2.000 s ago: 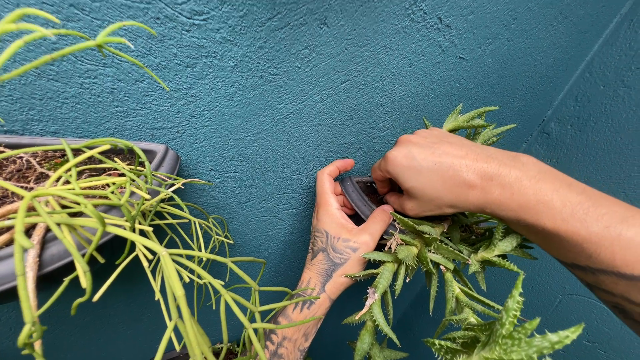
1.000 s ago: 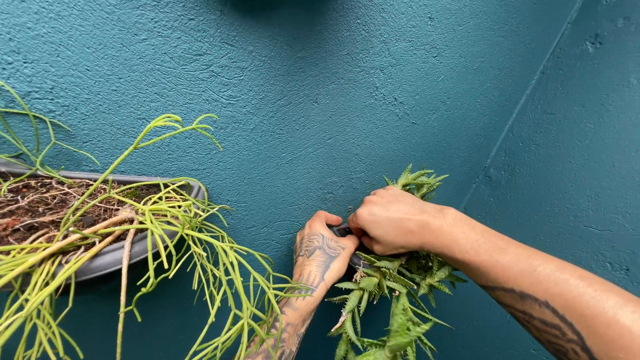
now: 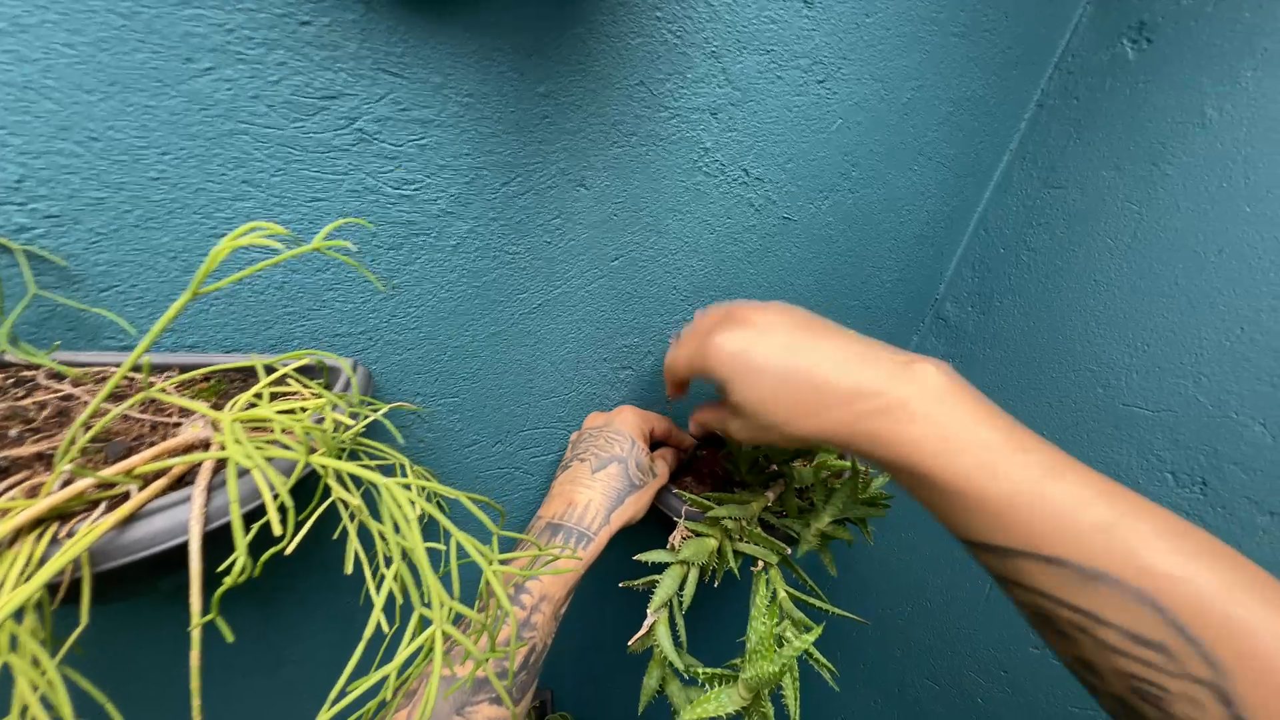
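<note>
My left hand (image 3: pixel 620 460) grips the left rim of a small grey pot (image 3: pixel 680 506), thumb and fingers at its edge. Dark soil (image 3: pixel 705 468) shows inside the pot, and a spiny-leaved succulent (image 3: pixel 765 620) spills over its front and right side. Just above the soil is my right hand (image 3: pixel 770 370), slightly blurred, with fingers curled and a gap between thumb and forefinger. Nothing can be made out between those fingers.
On the left, a long grey planter (image 3: pixel 180 520) holds soil and a trailing plant with thin green stems (image 3: pixel 400 520), some crossing in front of my left forearm. Behind stands a textured teal wall (image 3: pixel 560 200) with a corner line at right. A dark shape shows at the top edge.
My right hand has lifted up from the pot, and its fingers have parted, uncovering the soil. My left hand stays at the pot's rim.
</note>
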